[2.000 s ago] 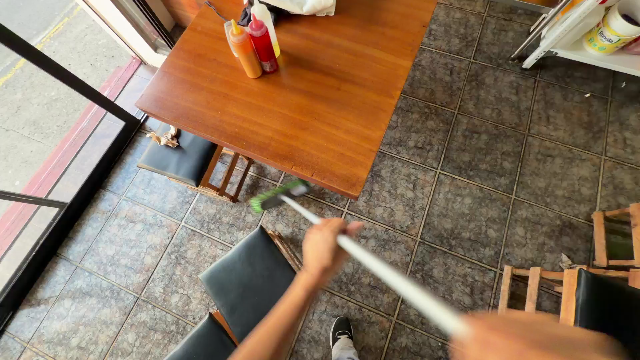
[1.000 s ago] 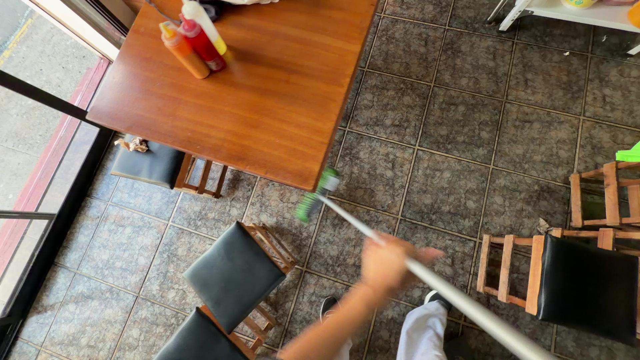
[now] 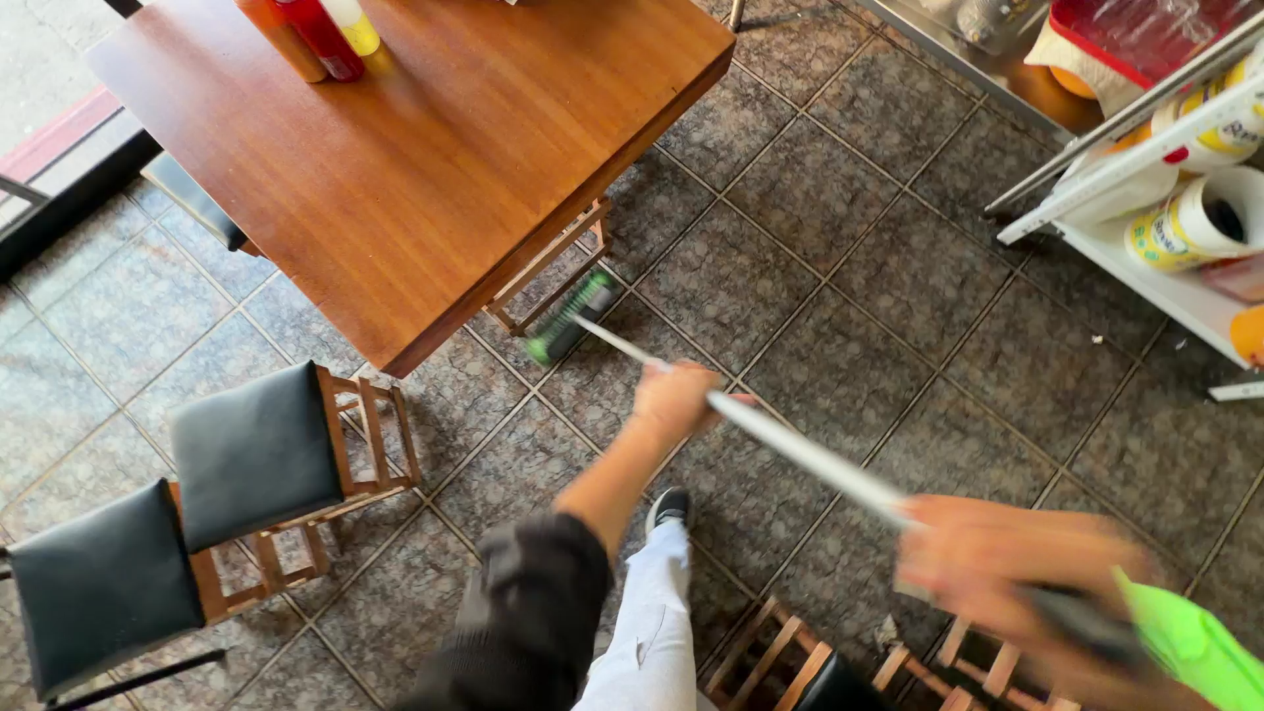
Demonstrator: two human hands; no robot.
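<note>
My left hand (image 3: 677, 403) is closed around the middle of a white broom handle (image 3: 805, 446). Farther up the same handle, near its end at the lower right, my right hand (image 3: 1017, 568) grips it and looks blurred. The broom head (image 3: 571, 318), with green bristles and a dark block, is low at the tiled floor (image 3: 829, 346), beside the right edge of the wooden table (image 3: 425, 138) and next to a stool's wooden legs. A bright green item (image 3: 1190, 632), partly cut off, lies against my right wrist.
Two stools with black padded seats (image 3: 255, 454) stand at the left. Another wooden stool (image 3: 775, 662) is at the bottom. Squeeze bottles (image 3: 321, 39) are on the table. A white shelf with tubs (image 3: 1185, 225) stands at the right. Small white scraps (image 3: 1097, 339) lie on the floor.
The broom head has moved from by the table's front corner to along its right side. My right hand, outside the view one second ago, shows now. The view has shifted.
</note>
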